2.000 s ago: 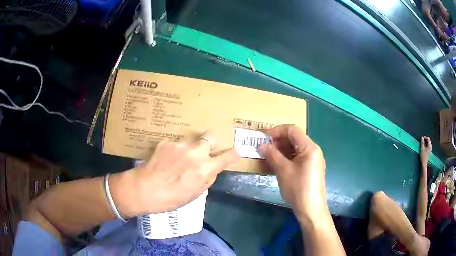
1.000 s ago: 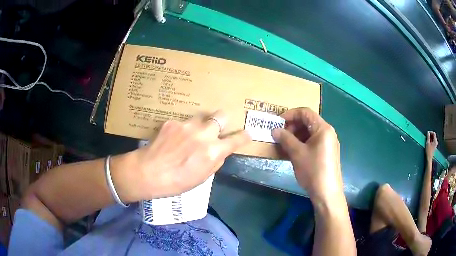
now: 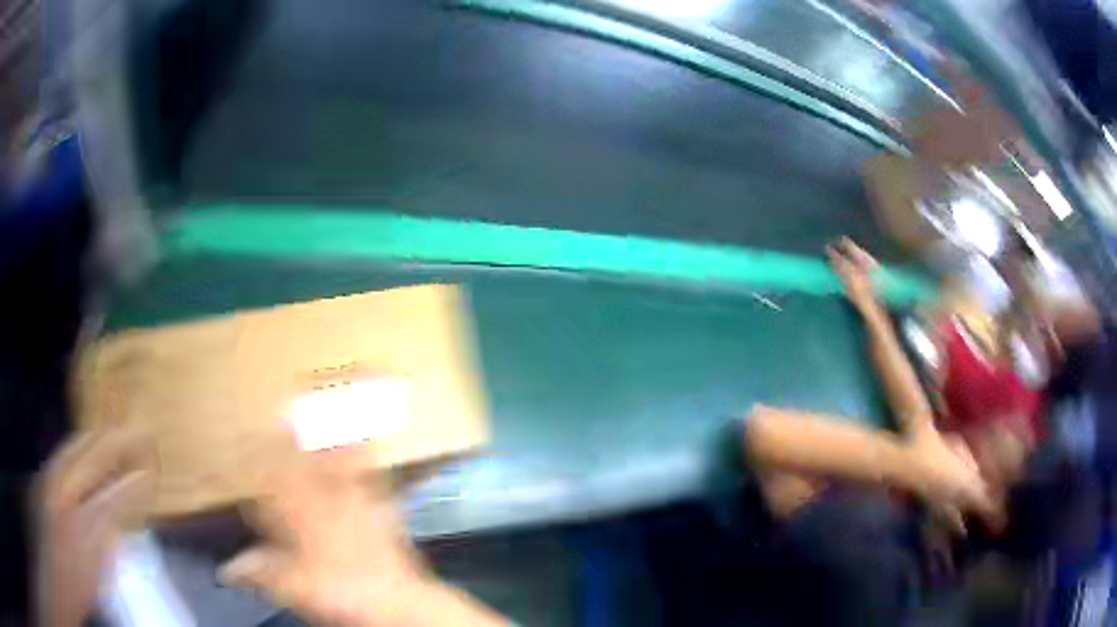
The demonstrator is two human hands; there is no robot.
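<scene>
The brown carton [image 3: 196,404] lies on the dark green worktop at the left, blurred by motion. A white label [image 3: 349,413] is on its right part. My right hand [image 3: 325,527] is just below the label, fingers apart and overlapping the carton; it shows nothing held. My left hand [image 3: 92,502] is blurred at the carton's lower left corner, and its grip cannot be made out. A white sheet [image 3: 147,582] shows low beside my left hand.
A bright green strip [image 3: 515,245] runs across the worktop [image 3: 613,367]. A neighbouring person's arms [image 3: 845,453] and red clothing [image 3: 986,380] are at the right, one hand on the strip. Blurred brown shapes stand at the far right. A pale upright post [image 3: 108,159] is at the left.
The view has swung to the right, so the carton and both hands now appear further left. My right hand has come off the label, which lies uncovered on the carton.
</scene>
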